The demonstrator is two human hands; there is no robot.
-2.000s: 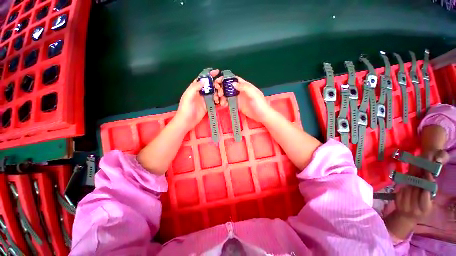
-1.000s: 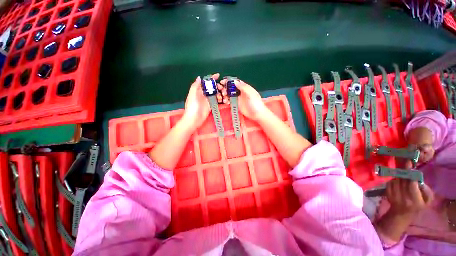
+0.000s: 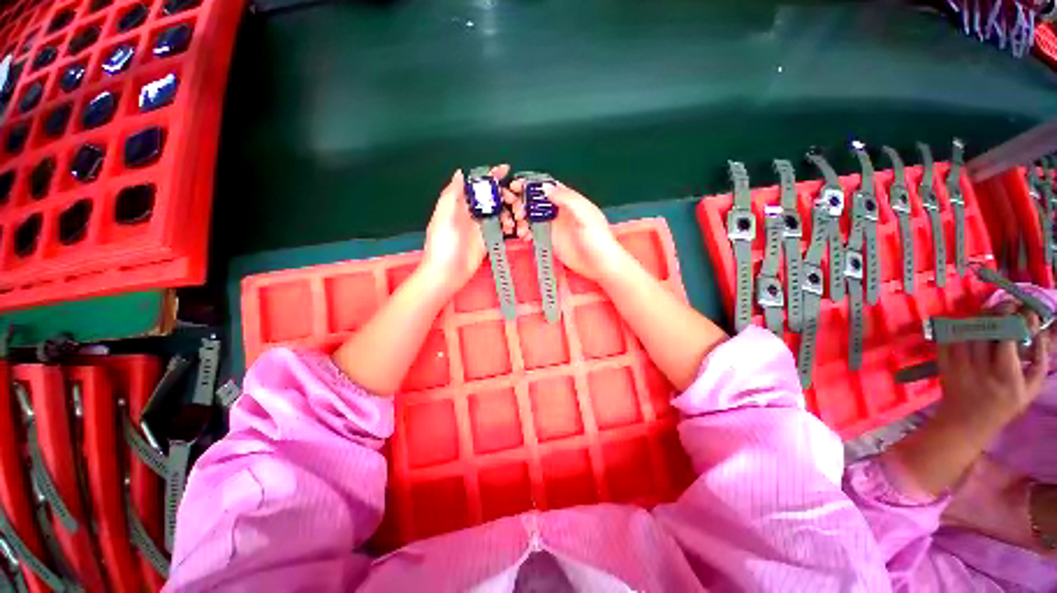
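My left hand (image 3: pixel 454 232) holds a smartwatch (image 3: pixel 483 196) by its case, screen up, with a bright white area lit on a dark face. My right hand (image 3: pixel 580 232) holds a second smartwatch (image 3: pixel 540 199), its dark screen showing small light marks. The two watches are side by side, and their grey-green straps (image 3: pixel 501 276) hang down over the far part of a red tray (image 3: pixel 464 411). The tray's visible pockets hold nothing. Fingertips of both hands are at the case edges between the watches.
A loaded red tray (image 3: pixel 877 319) with strapped watches lies at right. A neighbour's hands (image 3: pixel 985 371) hold watches beside it. A red tray of watch heads (image 3: pixel 186 226) is at upper left. Upright red trays (image 3: pixel 110 405) with straps stand at lower left. The green bench mat (image 3: pixel 580 93) is beyond.
My hands stay in nearly the same pose on the two watches. The marks on the right-hand watch's screen look different. The neighbour's hands and watches have moved to the right.
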